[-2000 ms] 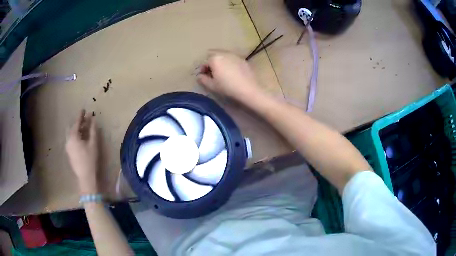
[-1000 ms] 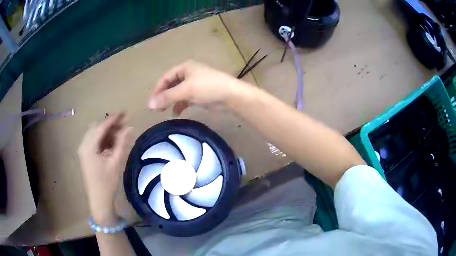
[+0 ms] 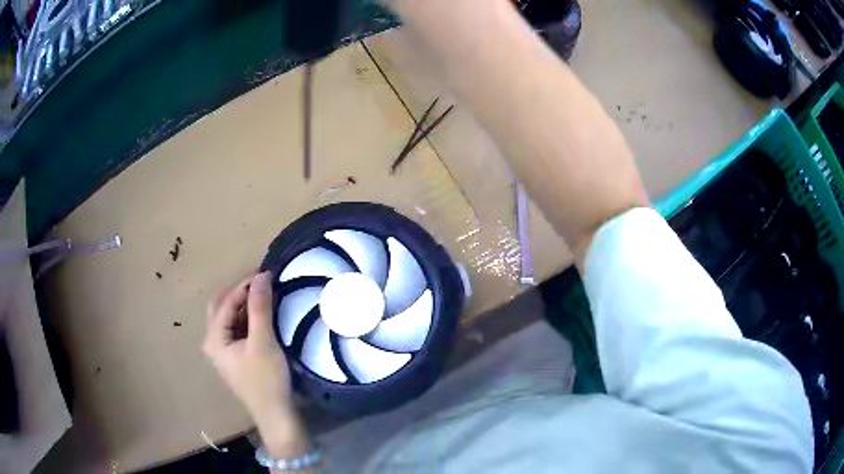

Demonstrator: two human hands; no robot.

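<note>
The black wheel-shaped housing (image 3: 441,347) lies face up at the bench's front edge, its white curved spokes and round white centre (image 3: 352,305) showing. My left hand (image 3: 245,343) is at its left rim, thumb and fingertips against the edge; whether a small screw is between the fingers cannot be told. A black electric screwdriver (image 3: 315,28) hangs at the top edge, its long thin bit pointing down above the cardboard. My right forearm reaches up past the top edge; the hand is cut off there, so its hold on the screwdriver is not visible.
Small dark screws (image 3: 176,248) lie left on the cardboard. Two crossed thin dark sticks (image 3: 418,137) lie behind the housing. Ribbon cables lie at far left (image 3: 93,245) and right (image 3: 524,231). Another black unit (image 3: 561,26) is at the top; a green crate (image 3: 717,167) stands right.
My right hand has moved up from above the cardboard out of the picture. The screwdriver has come into view. My left hand has moved onto the housing's left rim.
</note>
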